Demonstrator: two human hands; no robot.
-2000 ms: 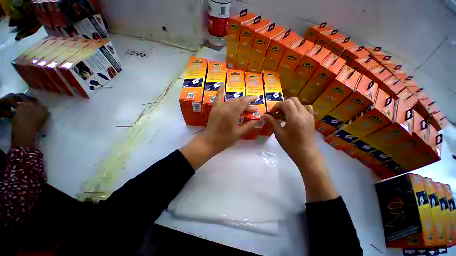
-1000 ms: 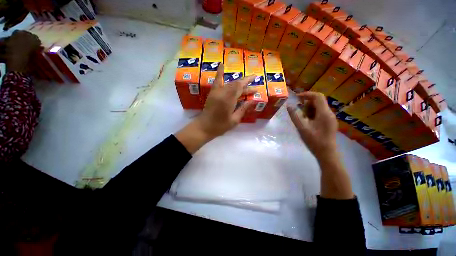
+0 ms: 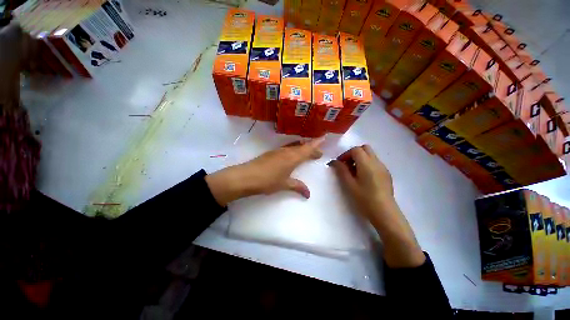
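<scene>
A flat stack of white, shiny sheets (image 3: 294,225) lies on the table near its front edge. My left hand (image 3: 272,172) rests over the stack's upper left part, fingers apart and holding nothing visible. My right hand (image 3: 369,181) is over the stack's upper right part, thumb and forefinger pinched together. A tiny dark speck shows at these fingertips; whether they hold a seal sticker is too small to tell. Several orange and yellow retail boxes (image 3: 295,81) stand side by side just beyond my hands, not touched by them.
Long curved rows of orange boxes (image 3: 450,94) stand at the right. More boxes with a black side panel (image 3: 505,234) are at the lower right. Yellowish joint tape (image 3: 147,134) crosses the table at left. White-sided boxes (image 3: 94,37) and another person's patterned sleeve (image 3: 17,156) are at far left.
My left hand has left the row of boxes and come down over the sheets. My right hand has moved left and down to the sheets, its fingers closing together. The view has tilted down.
</scene>
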